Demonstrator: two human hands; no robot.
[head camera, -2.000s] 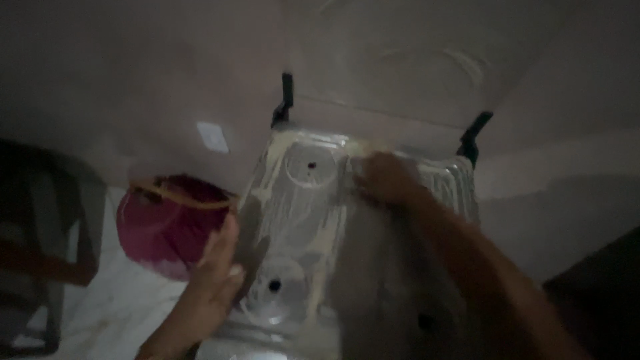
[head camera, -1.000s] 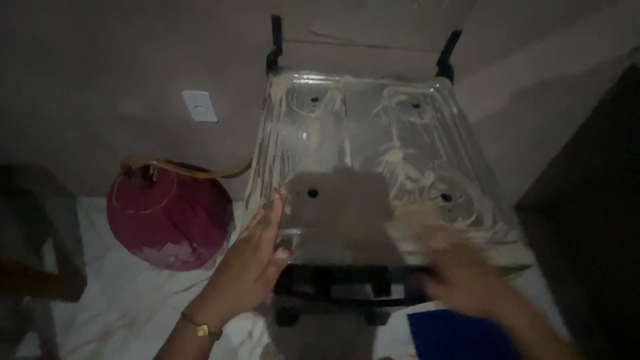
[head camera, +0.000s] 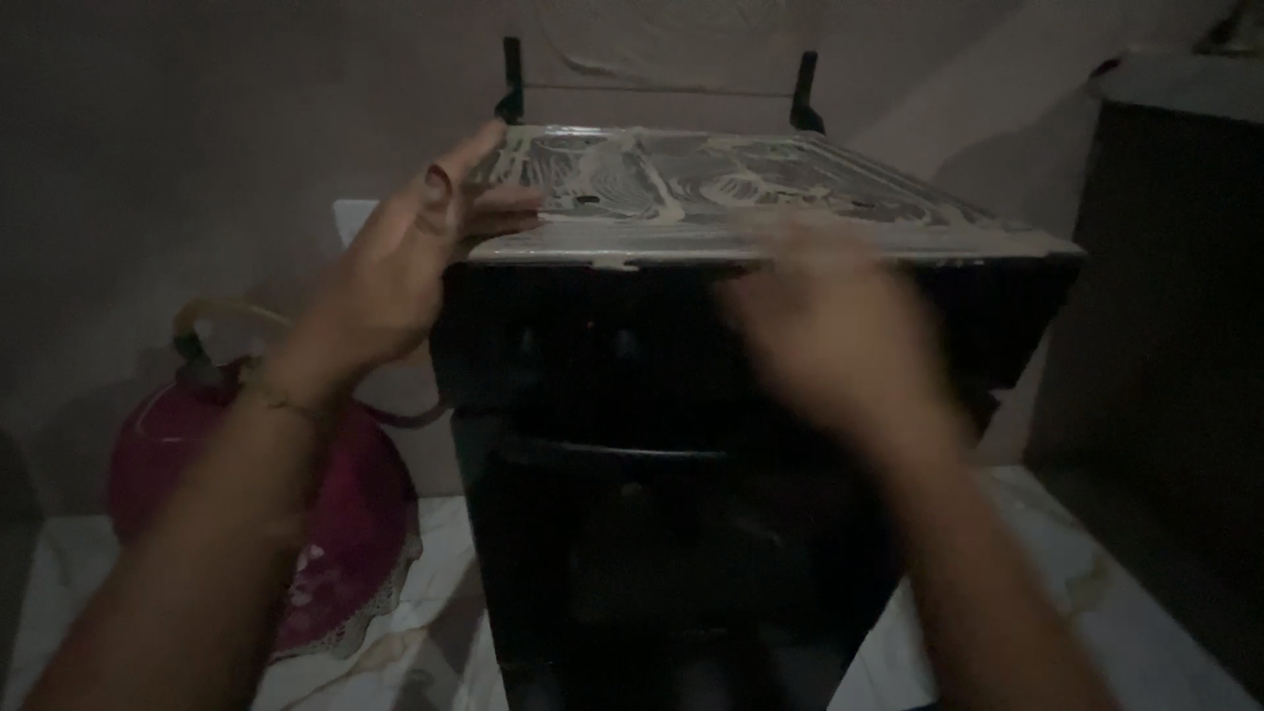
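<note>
A black freestanding stove (head camera: 681, 553) stands before me, its metal cooktop (head camera: 691, 232) smeared with pale streaks of foam or paste. My left hand (head camera: 420, 242) rests at the cooktop's left edge with its fingers apart and nothing in it. At the front edge, right of the middle, is my right hand (head camera: 829, 316), blurred, fingers toward the cooktop. Whether it holds something cannot be made out. Burner holes show in the cooktop, without burners or grates. Two dark hinge brackets stand up at its back edge, including the left one (head camera: 512, 79).
Left of the stove, a gas cylinder under a magenta cover (head camera: 365, 494) has a yellowish hose (head camera: 237, 308). A white wall plate (head camera: 351, 217) is behind my left hand. A dark cabinet (head camera: 1155, 296) stands at the right, on a marbled floor (head camera: 1076, 583).
My right hand has moved from the back of the cooktop to its front edge. My left hand remains by the left side. The view has shifted lower, showing the stove's front.
</note>
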